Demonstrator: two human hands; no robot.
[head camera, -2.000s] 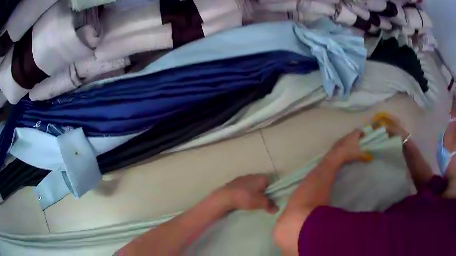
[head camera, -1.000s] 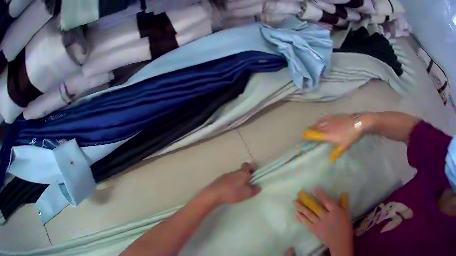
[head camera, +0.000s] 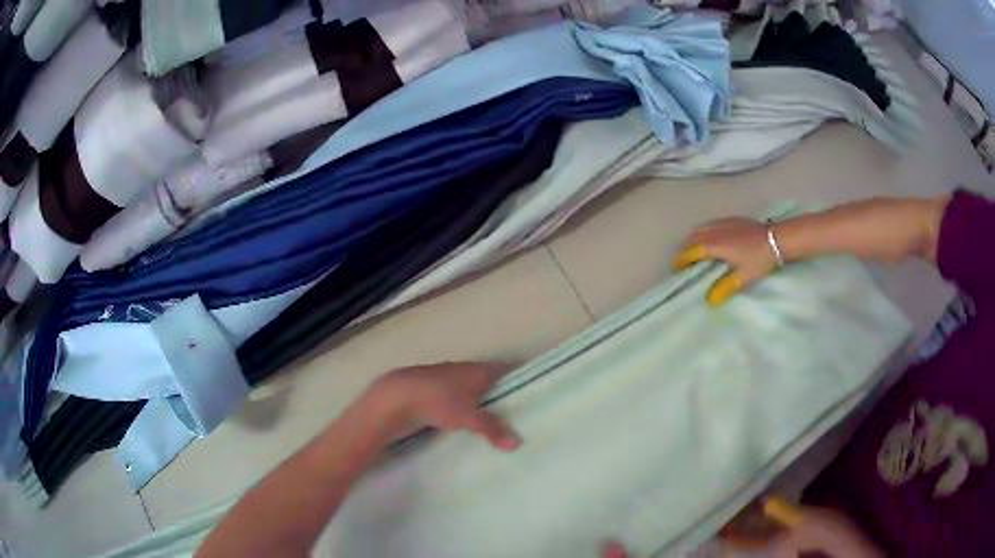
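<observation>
A long pale green fabric (head camera: 611, 403) lies across the table towards a co-worker, with layered folds along its far edge. My left hand (head camera: 431, 401) rests on this far edge, thumb and fingers apart, palm down. Only a blurred fingertip (head camera: 614, 549) shows at the bottom edge, apparently of my right hand; the rest is cut off. The co-worker's braceleted hand (head camera: 736, 256), with yellow finger guards, presses or holds the far edge further right. Their other hand (head camera: 802, 534) is at the near edge, lower right, partly cut off.
Beyond lie navy pleated fabric (head camera: 360, 207), a light blue bunched end (head camera: 671, 82), a black pleated length (head camera: 404, 273) and a light blue strap (head camera: 202, 360). White bundles with dark bands (head camera: 262, 104) are stacked behind. The co-worker's maroon shirt (head camera: 927, 381) is at right.
My left hand has moved left along the fabric edge, and its thumb has spread from the fingers. The co-worker's lower hand has moved down and right to the near edge. The fabric lies flatter and wider.
</observation>
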